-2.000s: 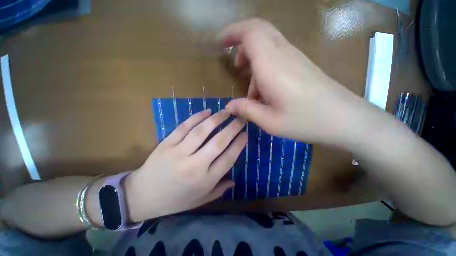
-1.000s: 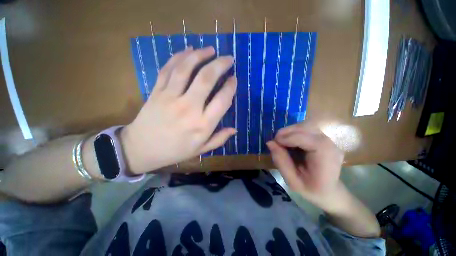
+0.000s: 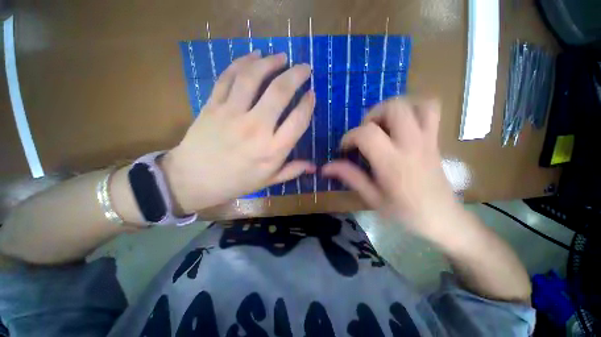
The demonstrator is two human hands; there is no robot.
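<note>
A blue solar cell string (image 3: 329, 85) lies flat on the brown tabletop in front of me, crossed by pale parallel lines. Thin interconnect wires (image 3: 349, 27) stick out past its far edge, and some show at its near edge. My left hand (image 3: 254, 125) lies on the left half of the string with the fingers apart and holds nothing visible. My right hand (image 3: 395, 155) is over the right half, fingers bent and partly blurred; I cannot tell whether there is anything between its fingertips.
A single white strip (image 3: 21, 99) lies at the far left. A pile of white strips (image 3: 480, 72) lies to the right, beside a bunch of silver ribbon pieces (image 3: 525, 92). A dark box with a yellow label (image 3: 561, 150) and a grey round body (image 3: 576, 20) are at the right edge.
My right hand has moved from above the string to its near edge, then inward and up over its right half. My left hand stays on the string. The view has shifted.
</note>
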